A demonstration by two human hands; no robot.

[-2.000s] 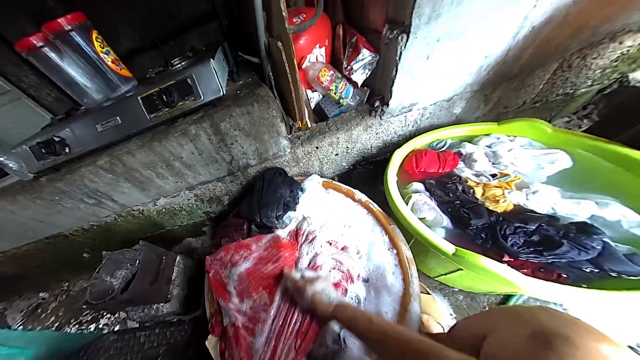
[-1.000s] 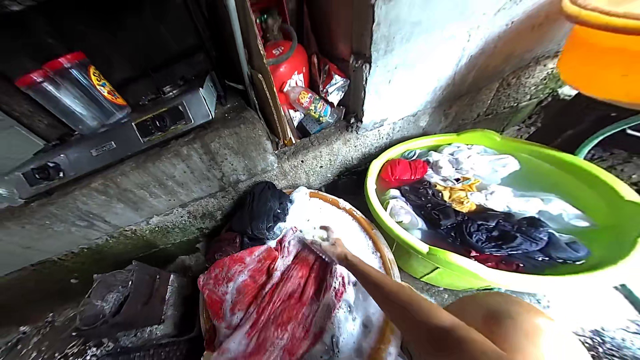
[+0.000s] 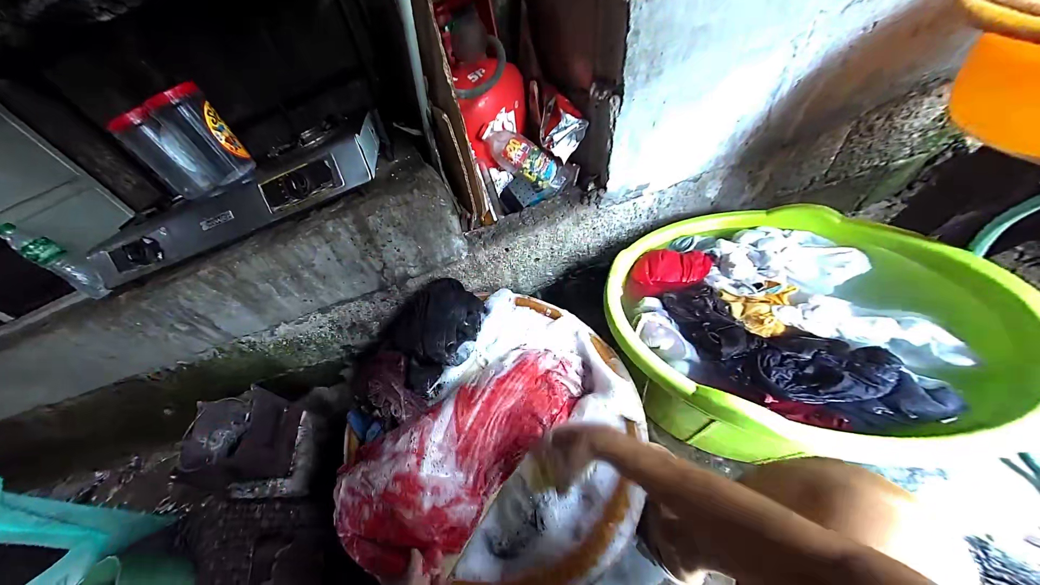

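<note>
A soapy red cloth (image 3: 455,455) lies across a round basin with an orange-brown rim (image 3: 613,516), over what looks like a flat board's edge. My right hand (image 3: 573,455), blurred by motion, is at the cloth's right edge above the suds; a pale yellowish patch shows at its fingers, too blurred to name. At the bottom edge of the view, the fingertips of my left hand (image 3: 418,565) grip the cloth's lower end; the rest is out of view. Dark garments (image 3: 439,321) and white foam (image 3: 520,325) fill the basin's far side.
A green tub (image 3: 707,418) of water and clothes stands at right. Behind a low concrete ledge (image 3: 325,276) are a gas stove (image 3: 219,219), plastic jars (image 3: 183,146) and a red gas cylinder (image 3: 491,101). An orange container (image 3: 995,93) is top right, a teal plastic item (image 3: 57,520) lower left.
My right hand has come from the basin's far side down to the cloth's right edge. The red cloth now lies more stretched out, and my left fingertips have come into view.
</note>
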